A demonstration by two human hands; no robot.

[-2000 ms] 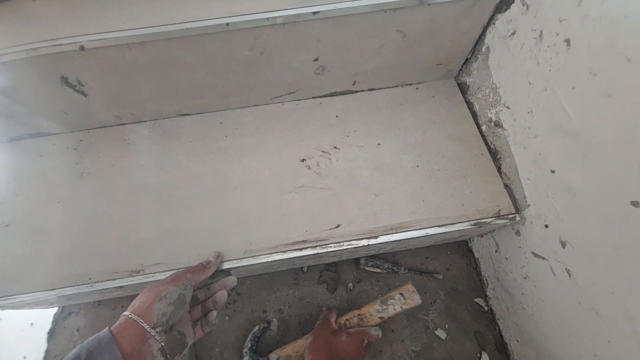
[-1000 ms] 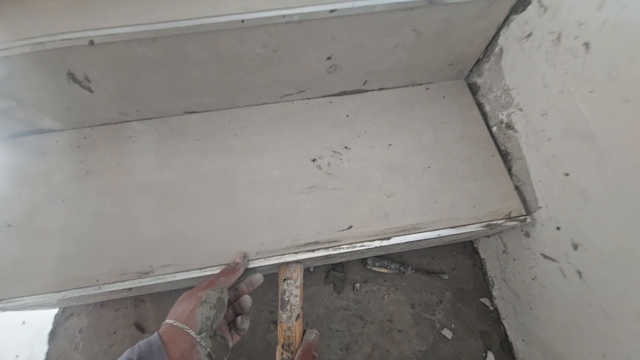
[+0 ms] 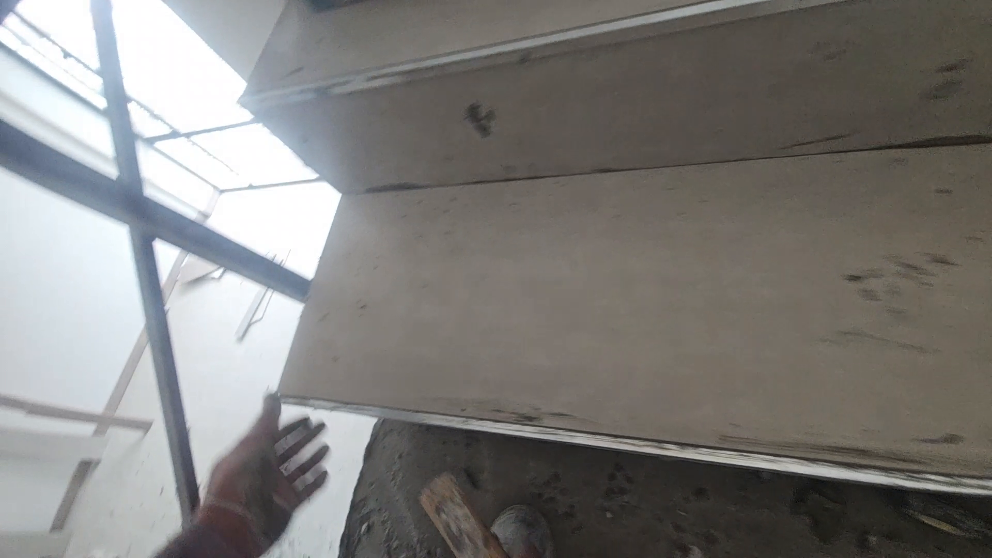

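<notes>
A light stone or tile stair tread (image 3: 604, 310) with dark smudges crosses the view, its pale front edge strip running along the lower side. My left hand (image 3: 260, 473), smeared with grey mortar, is spread at the tread's front left corner, the thumb at the corner and the fingers apart. Below the front edge a wooden handle or block (image 3: 457, 515) shows at the bottom of the view. My right hand (image 3: 527, 535) is barely visible and blurred beside the wood; its grip is unclear.
A riser (image 3: 620, 116) stands behind the tread, with another tread (image 3: 465, 31) above. Rough grey mortar (image 3: 620, 496) lies below the front edge. Dark metal bars (image 3: 217, 248) cross the bright drop at the left. A tool (image 3: 945, 519) lies at the lower right.
The view has swung left to the stair's open end. My left hand has moved left along the front edge to the corner. The wooden piece, upright against the edge a second ago, now tilts below it.
</notes>
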